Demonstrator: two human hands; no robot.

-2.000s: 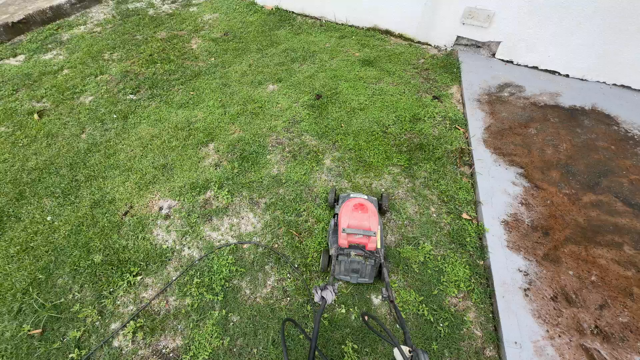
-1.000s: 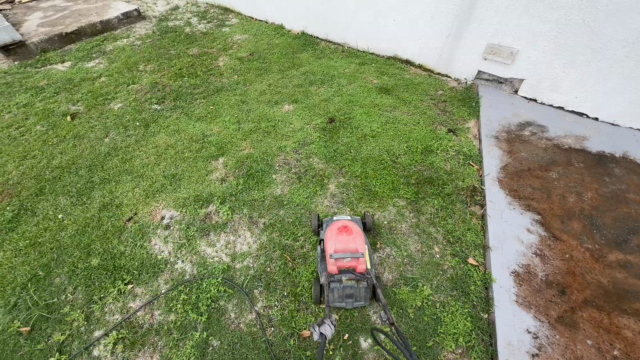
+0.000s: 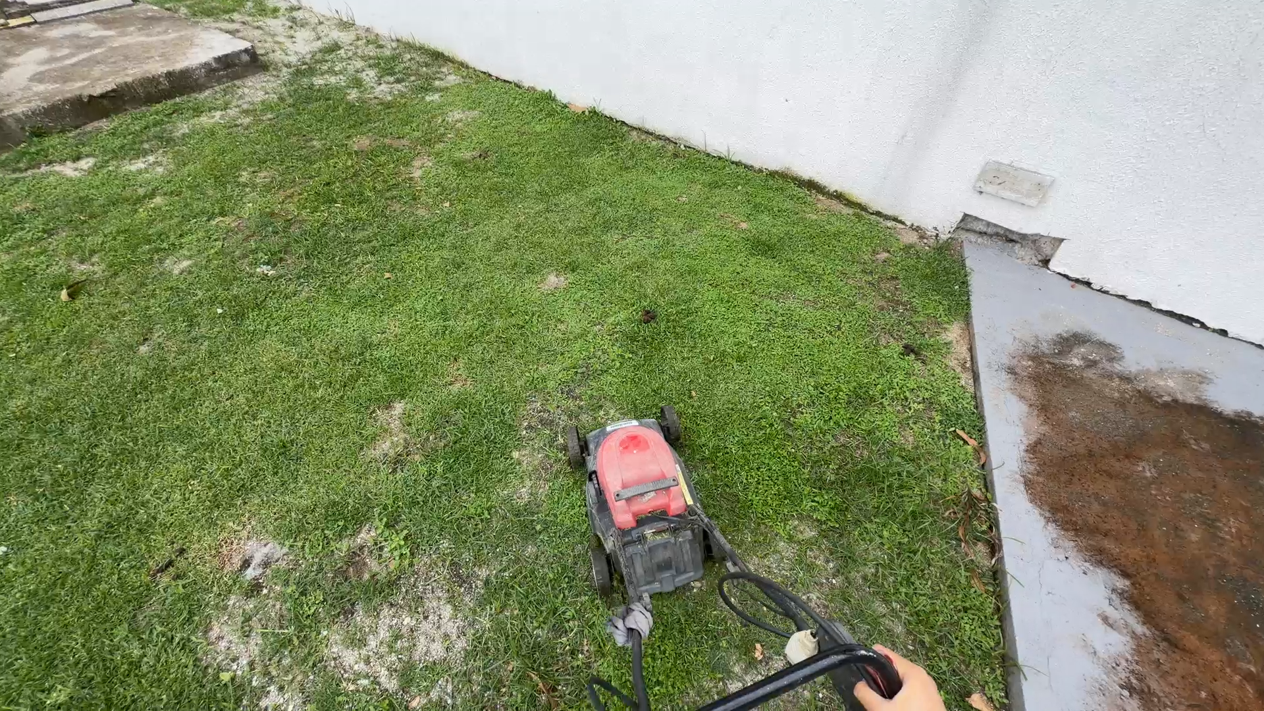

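A red and black electric lawn mower [image 3: 642,494] stands on the grass, low and just right of the middle of the view. Its black handlebar [image 3: 780,679] rises toward me at the bottom edge. My right hand [image 3: 901,686] is closed around the right end of that bar, only its fingers and part of its back showing. A black power cable [image 3: 755,604] loops along the handle beside a whitish plastic piece [image 3: 801,647]. Grey cloth [image 3: 630,620] is wrapped around the left handle tube. My left hand is out of view.
A white wall [image 3: 790,89] runs diagonally across the top and right. On the right lies a grey-edged concrete slab [image 3: 997,395] with brown dirt on it. A raised concrete slab [image 3: 128,59] is at the upper left. The lawn has sandy patches and a few dry leaves.
My right hand on the handlebar has come into view at the bottom. The mower has advanced over the grass toward the wall. The view has shifted, showing more wall and the upper-left slab.
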